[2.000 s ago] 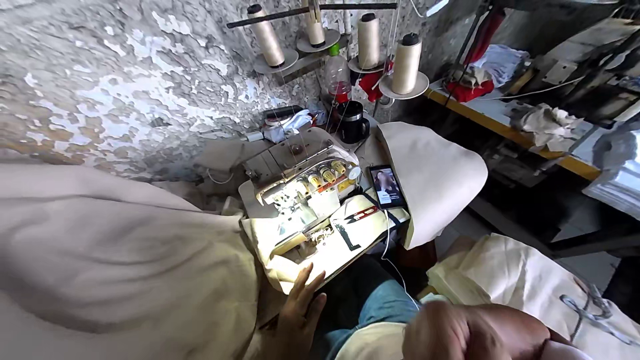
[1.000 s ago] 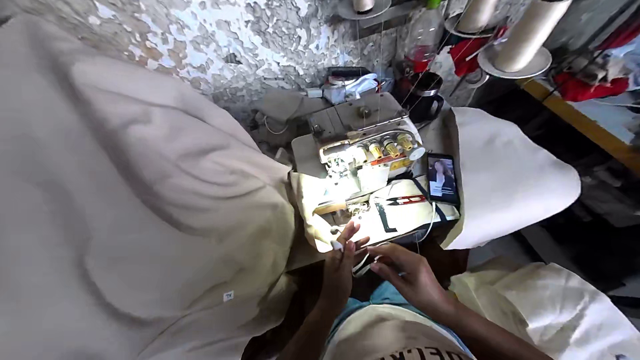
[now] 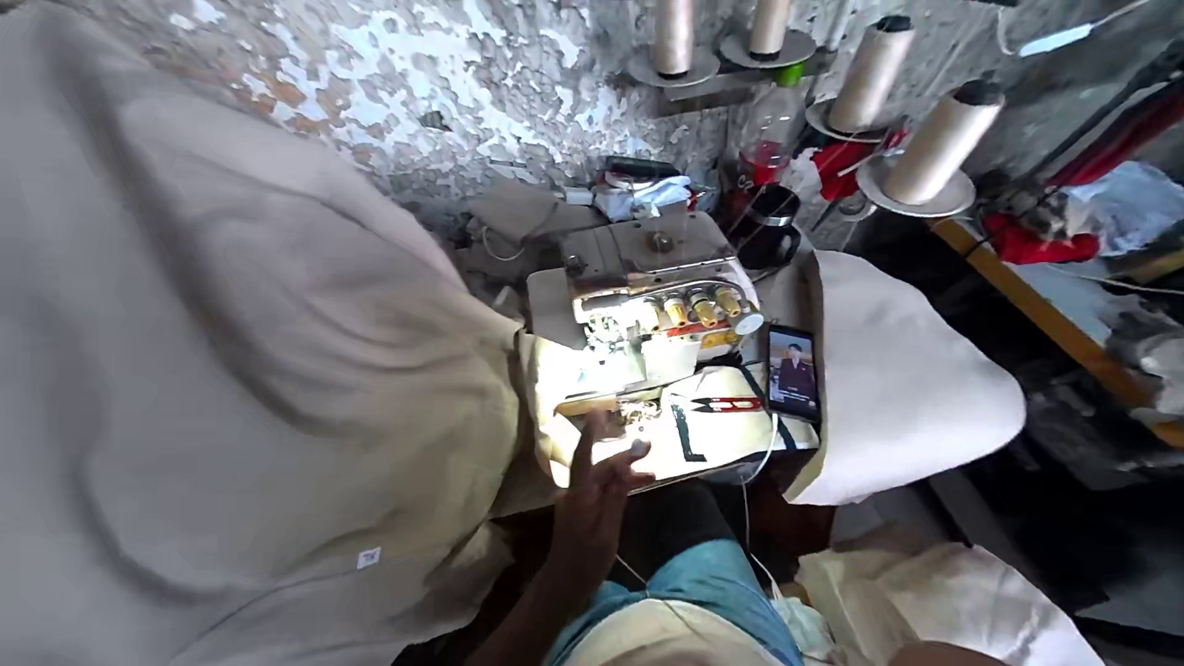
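Observation:
My left hand [image 3: 601, 476] is at the front edge of a lit overlock sewing machine [image 3: 657, 268], fingers apart with nothing held. Just left of it, a large beige cloth [image 3: 305, 370] drapes up to the machine's needle area. Red-handled thread snips [image 3: 731, 404] lie on pale fabric [image 3: 717, 435] over the machine's front bed, and a phone [image 3: 793, 372] with a lit screen stands to their right. At the bottom edge only a bit of my right arm [image 3: 948, 655] shows; the right hand is out of view.
Thread cones [image 3: 943, 143] stand on a rack above. Behind the machine are a dark mug [image 3: 768, 227] and a plastic bottle [image 3: 770, 134]. A beige fabric piece [image 3: 911, 379] hangs over the right side; more cloth [image 3: 953, 592] lies lower right. A white cable [image 3: 746, 518] hangs in front.
My right hand, beside my left hand at the machine's front one second ago, has moved out of view toward the lower right. My left hand remains near the machine's front edge.

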